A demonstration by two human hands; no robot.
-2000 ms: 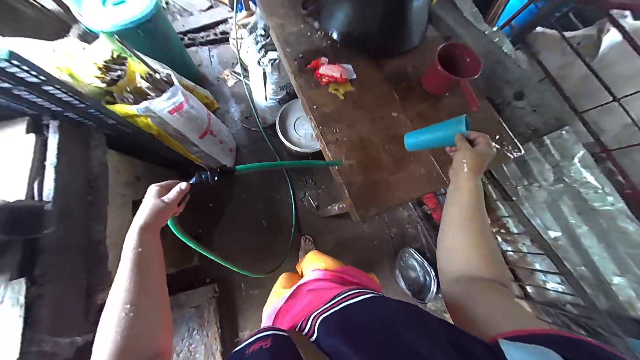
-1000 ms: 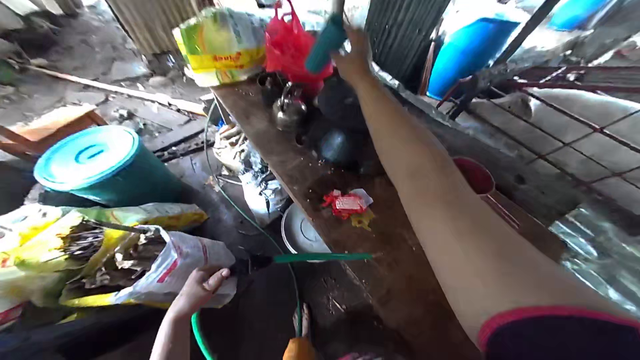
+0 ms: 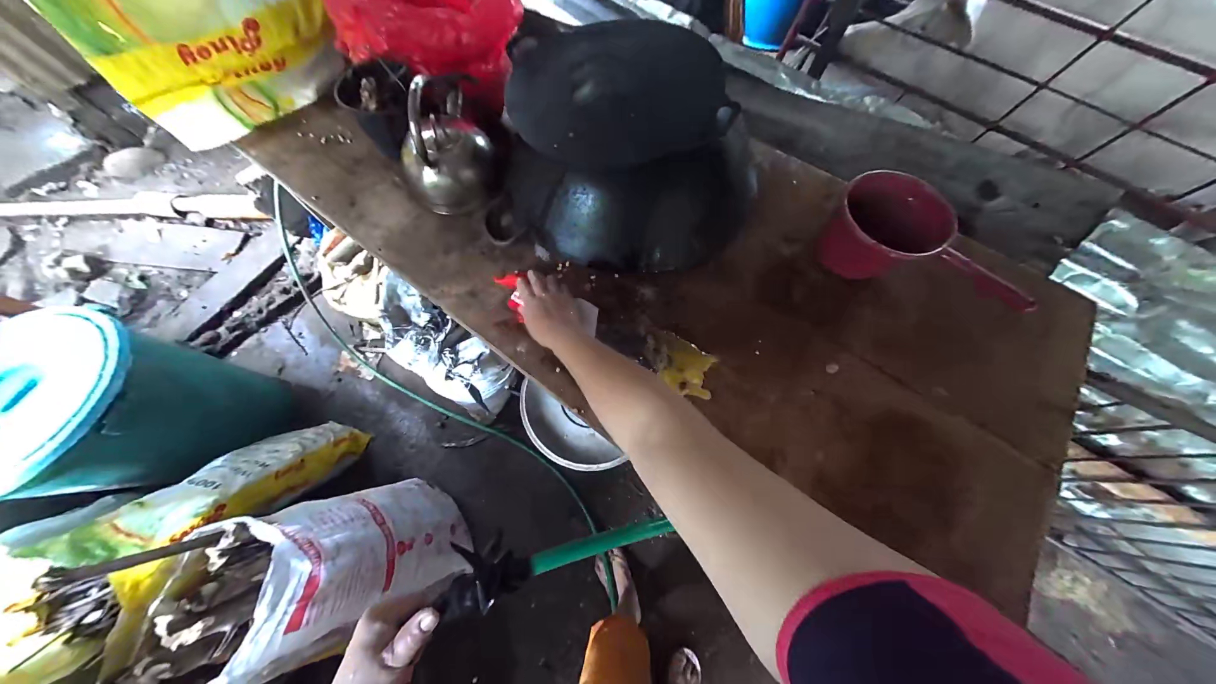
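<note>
My left hand [image 3: 389,636], low in the view, grips the dark end fitting of a green hose or rod [image 3: 600,545], which points toward the table. On the wooden table [image 3: 912,418], my right hand [image 3: 549,309] lies over a red and white plastic packet [image 3: 511,281] and covers most of it; whether its fingers have closed on it I cannot tell. A yellow scrap [image 3: 686,367] lies right of my right forearm. Beyond the hand stand a large blackened pot [image 3: 636,214] and a metal kettle [image 3: 446,161]. The red dipper [image 3: 883,233] stands farther right.
A metal basin [image 3: 570,432] sits below the table's left edge beside a thin green hose [image 3: 408,389]. Sacks of dry sticks or leaves [image 3: 370,541] and a lidded teal drum [image 3: 190,399] stand at left. Red plastic bags [image 3: 427,38] lie at the far end; metal bars [image 3: 1045,104] border the right.
The blue-green cup my right hand held, last raised toward the table's far end, is out of its grasp and not visible now. That hand has come down onto the red packet. The left still holds the fitting.
</note>
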